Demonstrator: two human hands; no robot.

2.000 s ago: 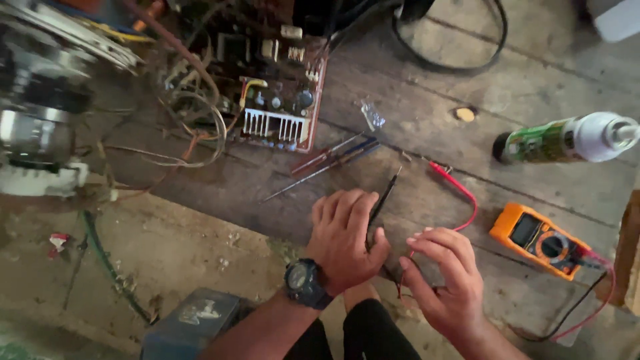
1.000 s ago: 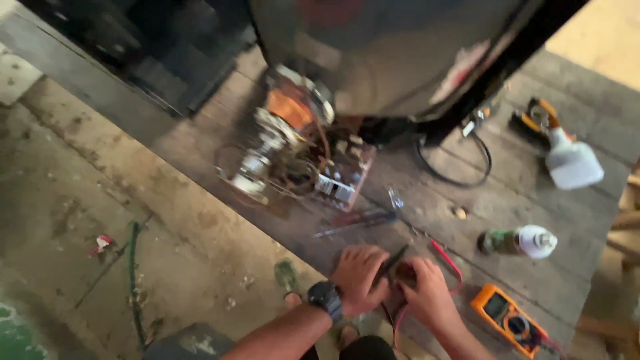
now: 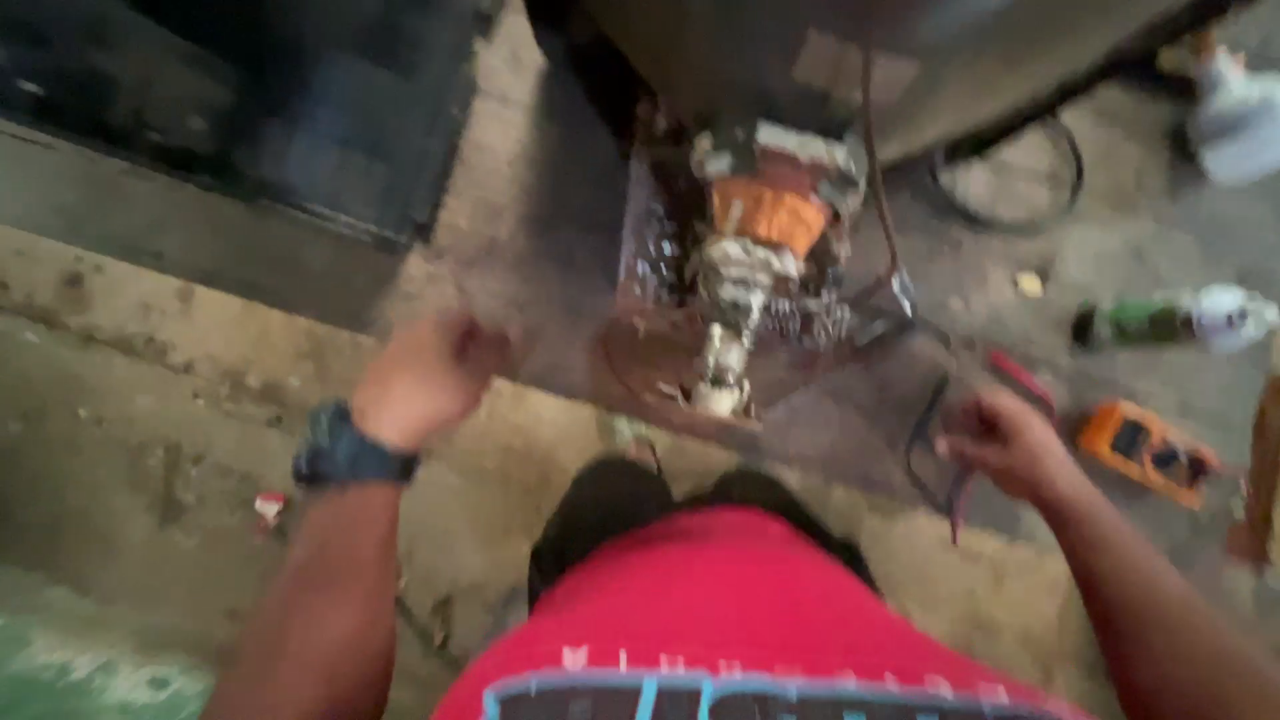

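My left hand (image 3: 435,380), a dark watch (image 3: 350,445) on its wrist, is raised over the left edge of the wooden bench and blurred; whether it holds something cannot be made out. My right hand (image 3: 990,435) is at the bench's front right, fingers curled, close to the black and red test leads; its grip on them is unclear. The red probe (image 3: 1020,382) lies just beyond it, and the orange multimeter (image 3: 1145,452) rests to its right. Between the hands stands a picture tube's neck with its copper deflection yoke (image 3: 770,215), beside a circuit board (image 3: 815,315) with metal heat sinks.
A large dark cabinet or screen (image 3: 230,110) fills the upper left. The tube's big casing (image 3: 850,75) spans the top. On the right are a green and white spray can (image 3: 1165,322), a white bottle (image 3: 1240,125) and a black cable loop (image 3: 1075,190).
My hands were close together by the test leads; now they are far apart, the left one moved well to the left. The view has swung left and down, showing my red shirt.
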